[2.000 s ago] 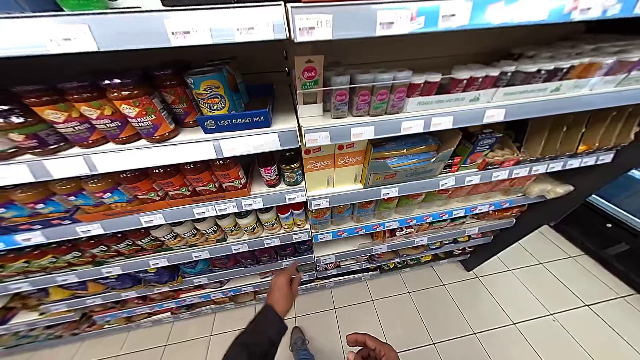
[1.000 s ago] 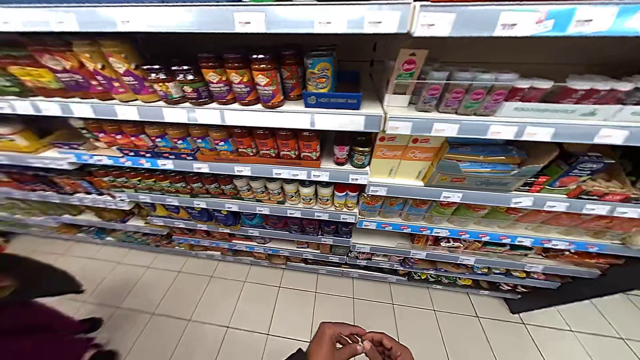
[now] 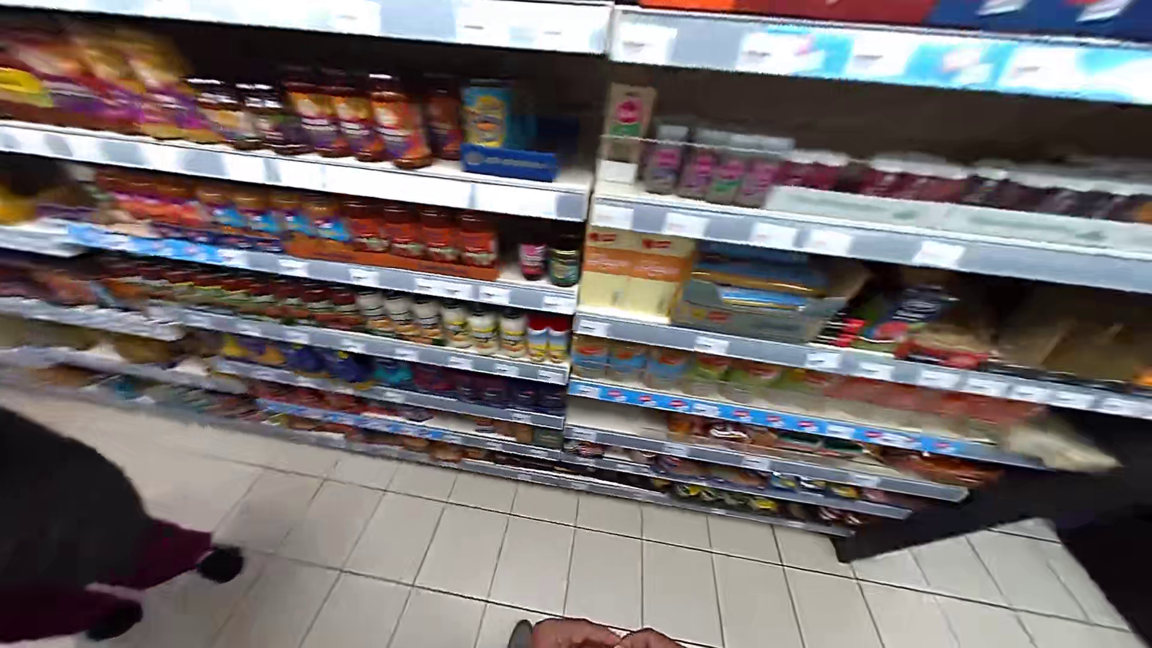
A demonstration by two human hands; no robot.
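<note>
My left hand (image 3: 574,633) and my right hand (image 3: 650,638) show only at the bottom edge of the head view, close together and perhaps touching. Their fingers are mostly cut off by the frame, and whether they hold anything is hidden. A shoe tip (image 3: 520,634) shows just left of my left hand. Both hands are low over the tiled floor (image 3: 531,549), away from the shelves. Beyond them stand glass jars of sauce (image 3: 396,121), squeeze bottles (image 3: 483,328), spice jars (image 3: 666,162) and yellow and orange cartons (image 3: 634,274).
Grocery shelving runs across the view, its metal shelf edge (image 3: 387,180) lined with price tags. At the lower left stands another person in a dark coat (image 3: 63,504), maroon trousers and black shoes. A dark end panel (image 3: 927,513) closes off the shelving at the right.
My hands were apart two seconds ago, the left reaching forward; they have come together and now sit lower in view. The other person shows more at the left than one second ago.
</note>
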